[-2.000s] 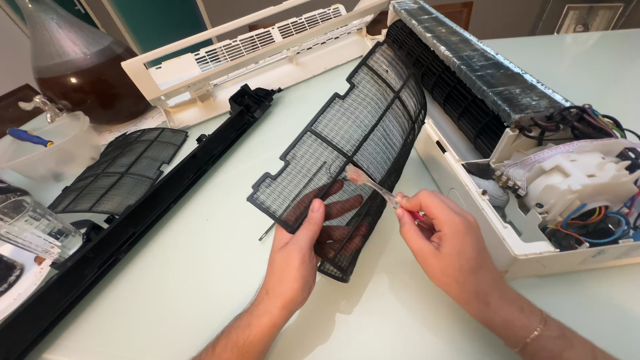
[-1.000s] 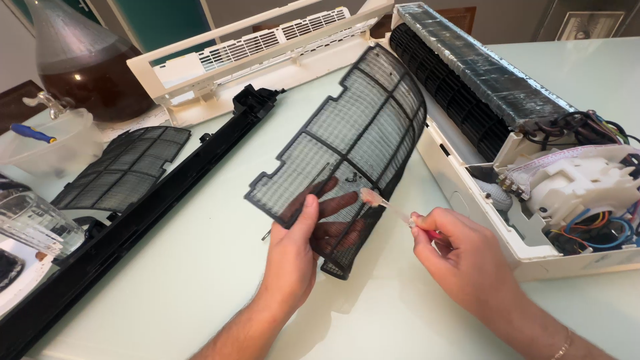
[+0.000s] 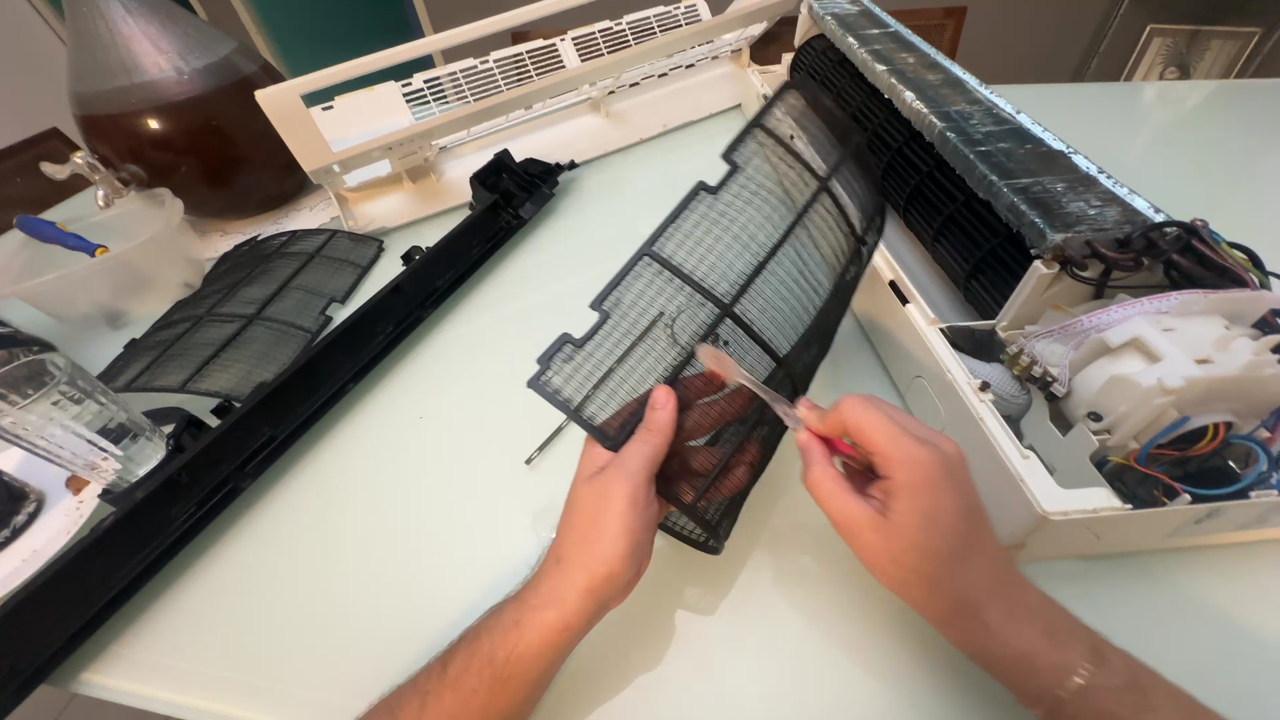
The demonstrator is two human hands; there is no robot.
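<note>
My left hand [image 3: 625,490] grips the lower end of a black mesh air filter [image 3: 740,270], thumb on the near face and fingers behind it, seen through the mesh. The filter is tilted and curved above the table. In my right hand [image 3: 890,480] is a small brush with a red and clear handle [image 3: 765,395], perhaps a toothbrush, its head at the mesh near my left fingers. A thin metal rod [image 3: 548,440] shows behind the filter. A second mesh filter [image 3: 250,310] lies at the left.
An opened air conditioner unit [image 3: 1000,440] with a black fan roller [image 3: 920,180] and wires stands at right. A long black plastic part [image 3: 300,400] crosses the left. Behind are a white plastic frame [image 3: 390,140], a plastic tub [image 3: 100,260] with a screwdriver [image 3: 60,235], and a glass [image 3: 80,420].
The brush head has shifted on the mesh, away from the filter's right side and back toward the middle since a second ago. My left hand keeps its hold on the filter.
</note>
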